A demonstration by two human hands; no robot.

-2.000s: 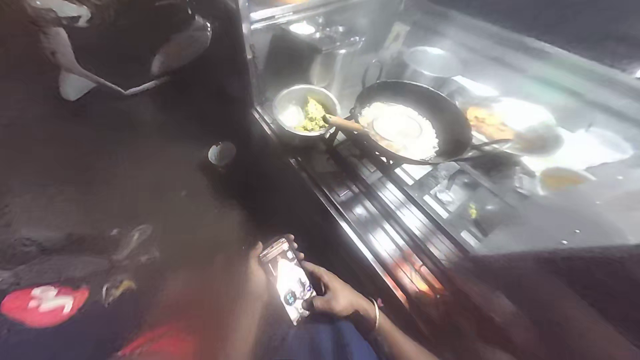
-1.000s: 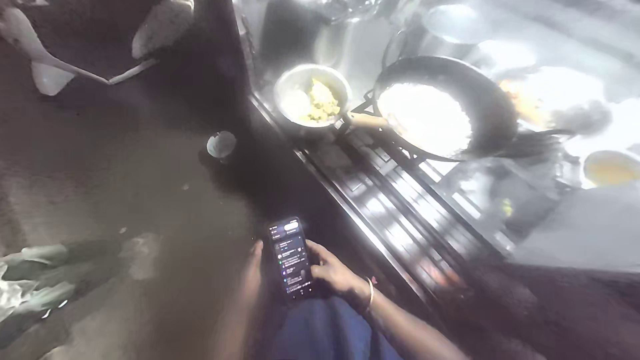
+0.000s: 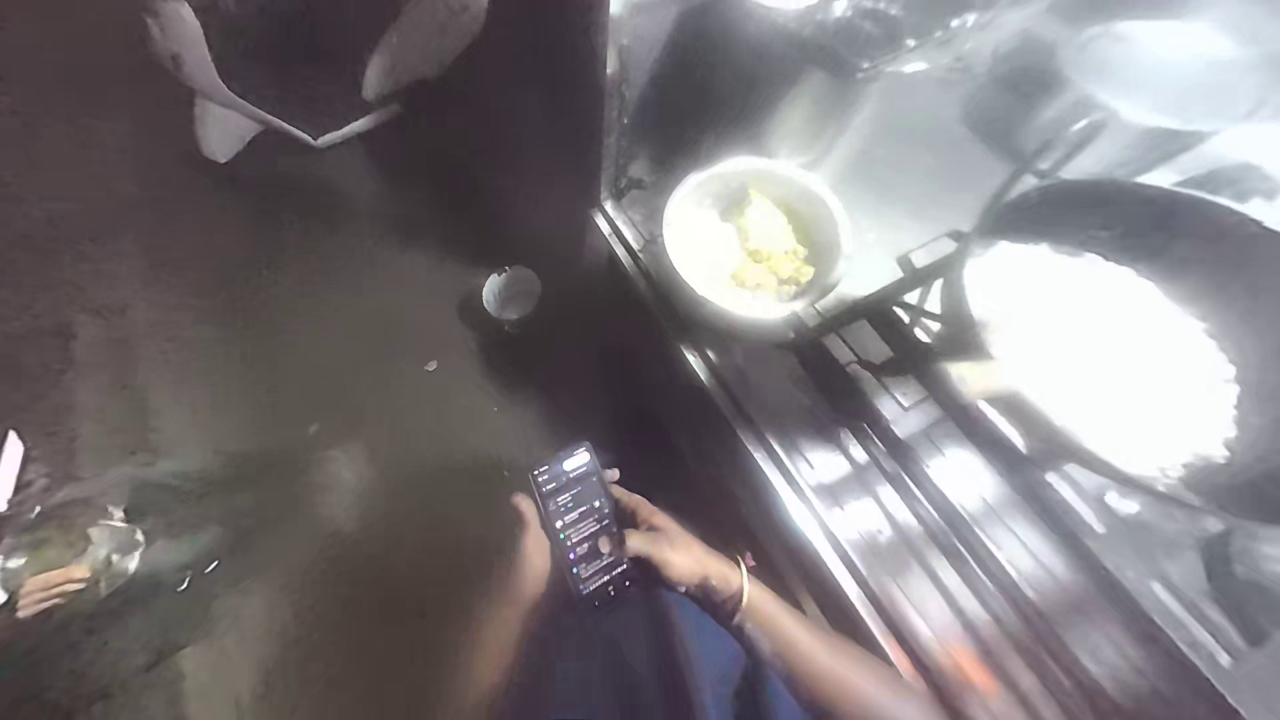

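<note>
A smartphone (image 3: 580, 525) with a lit screen is held upright at the lower middle. My right hand (image 3: 665, 540), with a bangle at the wrist, grips its right side, the thumb over the screen. Along the phone's left edge lies my left hand (image 3: 530, 555), blurred, its fingers partly hidden behind the phone. Beyond my hands, a round metal bowl (image 3: 840, 235) holds yellow food pieces (image 3: 775, 245). Farther right, a dark wok (image 3: 1130, 210) contains bright white food (image 3: 1100, 350).
The steel stove counter (image 3: 800, 490) has slatted bars running diagonally on the right. A small round cup (image 3: 511, 294) stands on the dark floor. Another person's hand (image 3: 52, 590) shows at the far left, beside what looks like clear plastic. Pale curved objects (image 3: 225, 100) are at the upper left.
The phone's screen has changed from a bright picture to a dark list. Both hands still hold it. The view has shifted nearer the bowl and wok.
</note>
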